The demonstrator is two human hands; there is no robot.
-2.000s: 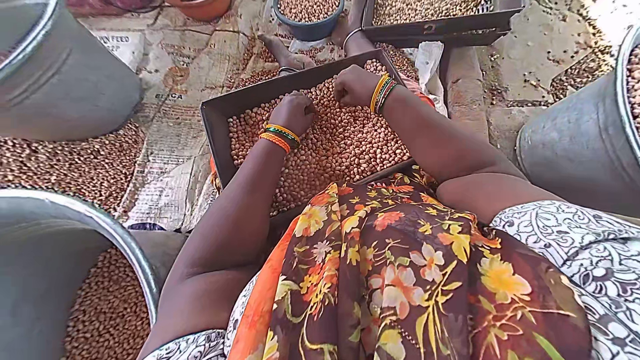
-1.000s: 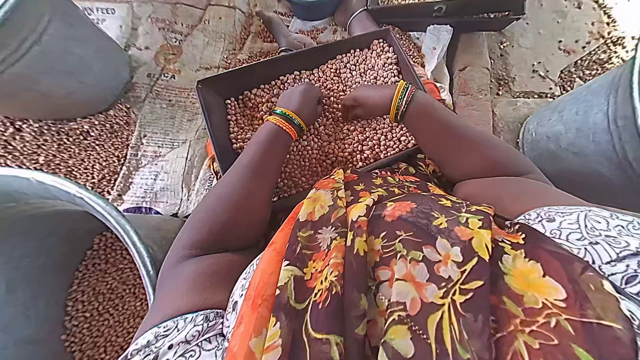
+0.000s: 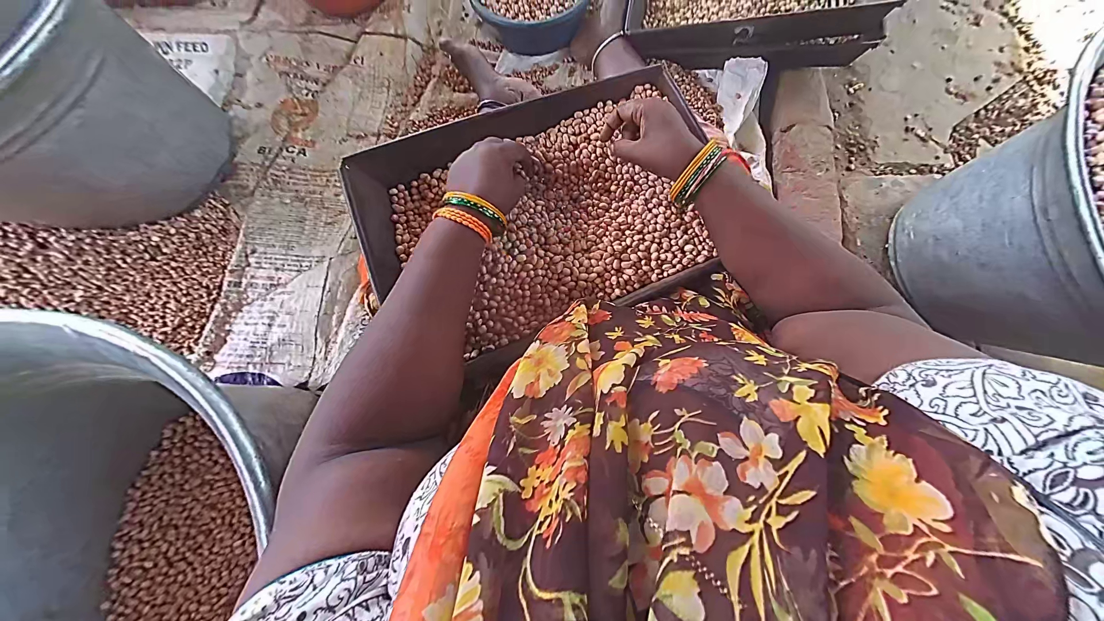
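A dark rectangular tray (image 3: 366, 207) rests tilted on my lap, filled with small pinkish-brown nuts or beans (image 3: 586, 233). My left hand (image 3: 492, 175) is low over the left half of the pile, its fingers curled down toward the nuts; whether it pinches any is hidden. Over the upper right part of the tray is my right hand (image 3: 653, 136), with thumb and fingers bent toward each other; I cannot tell whether a nut is between them. Bangles circle both wrists.
Metal buckets stand at the upper left (image 3: 121, 129), lower left (image 3: 250, 457) and right (image 3: 992, 233). Nuts lie heaped on printed sacking (image 3: 285, 190) at the left. Beyond my tray are a person's bare feet (image 3: 492, 82), a blue tub (image 3: 530, 33) and another dark tray (image 3: 759, 39) of nuts.
My hands, close together over the middle of the tray a second ago, are now farther apart. The right hand has moved up and to the right, toward the tray's far edge.
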